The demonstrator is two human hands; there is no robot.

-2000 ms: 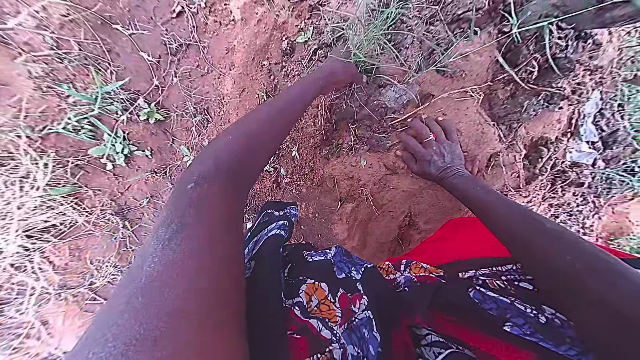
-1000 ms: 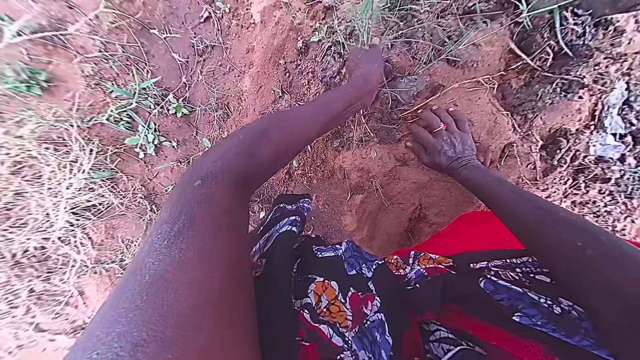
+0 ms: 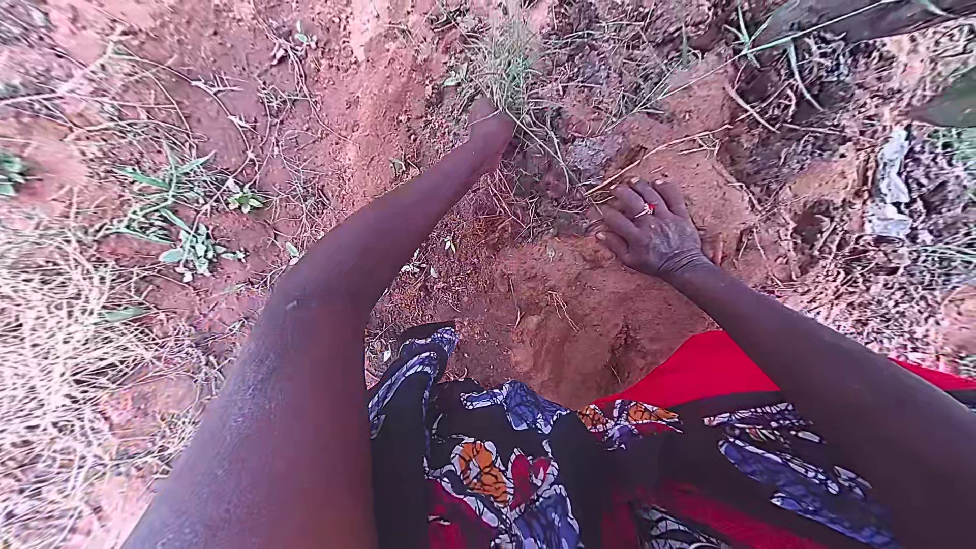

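My left hand (image 3: 490, 130) reaches to the base of a tuft of green grass (image 3: 509, 69) in reddish soil. Its fingers are turned down and hidden, so whether they grip the stems is unclear. My right hand (image 3: 648, 229), with a ring on one finger, rests palm down on a mound of red earth (image 3: 709, 179), fingers slightly spread. Just beyond its fingertips lies a dry stalk (image 3: 648, 158). A patterned cloth (image 3: 496, 465) in black, blue, orange and red covers my lap.
Dry straw (image 3: 61, 366) spreads on the left, near small leafy weeds (image 3: 194, 248). A crumpled whitish scrap (image 3: 890, 187) lies at the right. A dark, thick log-like object (image 3: 846, 19) crosses the top right corner. Bare red soil (image 3: 579, 305) dips in front of my lap.
My left hand has shifted at the grass tuft, and its wrist is bent differently than two seconds ago. My right hand has stayed on the earth mound.
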